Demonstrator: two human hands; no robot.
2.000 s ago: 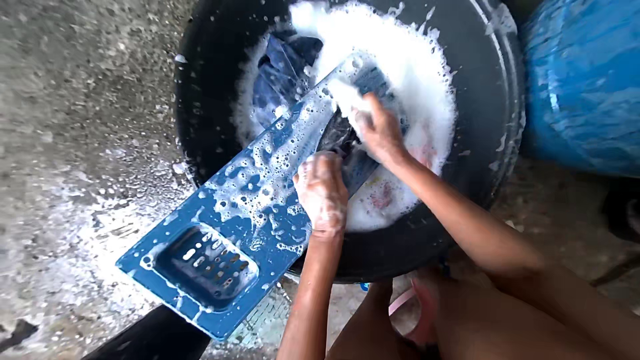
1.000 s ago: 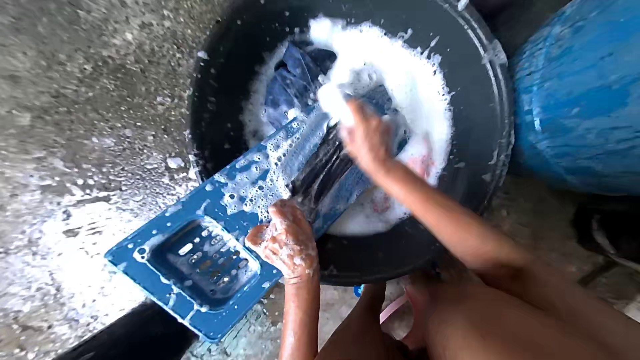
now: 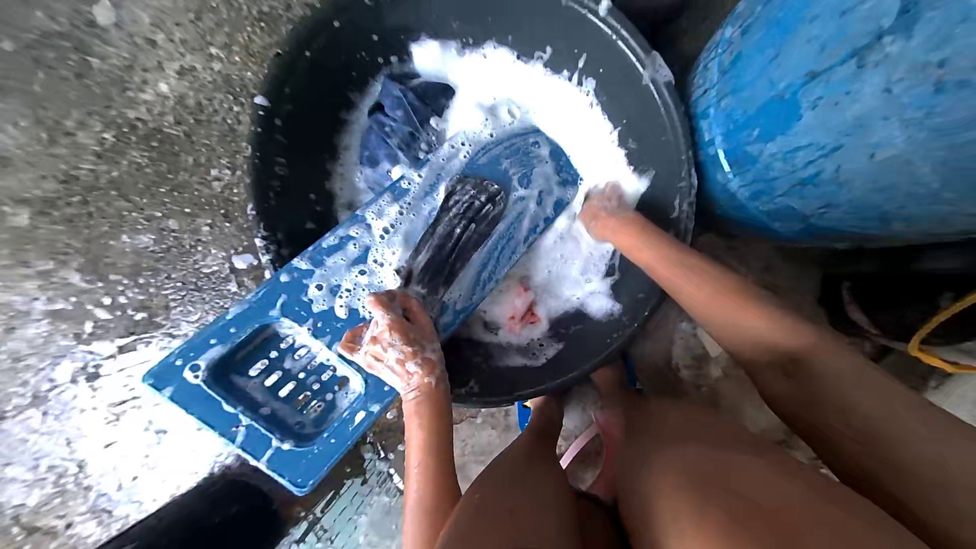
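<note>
A blue plastic washboard [image 3: 305,274] lies slanted over the rim of a black tub [image 3: 648,99] of suds, its slotted soap tray at the lower left. On it a dark wet cloth [image 3: 461,229] is stretched, its near end gripped by my soapy left hand [image 3: 400,343]. My right hand [image 3: 606,210] is off the washboard at its right, partly sunk in white foam [image 3: 526,91]; whether it holds anything is hidden. Blue cloth [image 3: 393,137] lies in the suds at the tub's upper left, and a reddish cloth [image 3: 522,309] shows below the washboard.
A large blue drum [image 3: 823,122] stands close to the tub's right side. Wet, foam-spotted concrete [image 3: 137,229] lies at the left. My bare legs are against the near side of the tub. A yellow cord or handle [image 3: 942,335] is at the far right.
My right hand has moved from above the dark cloth, where it held something white, right into the foam. My left hand was lower on the washboard's middle two seconds ago and still holds the cloth.
</note>
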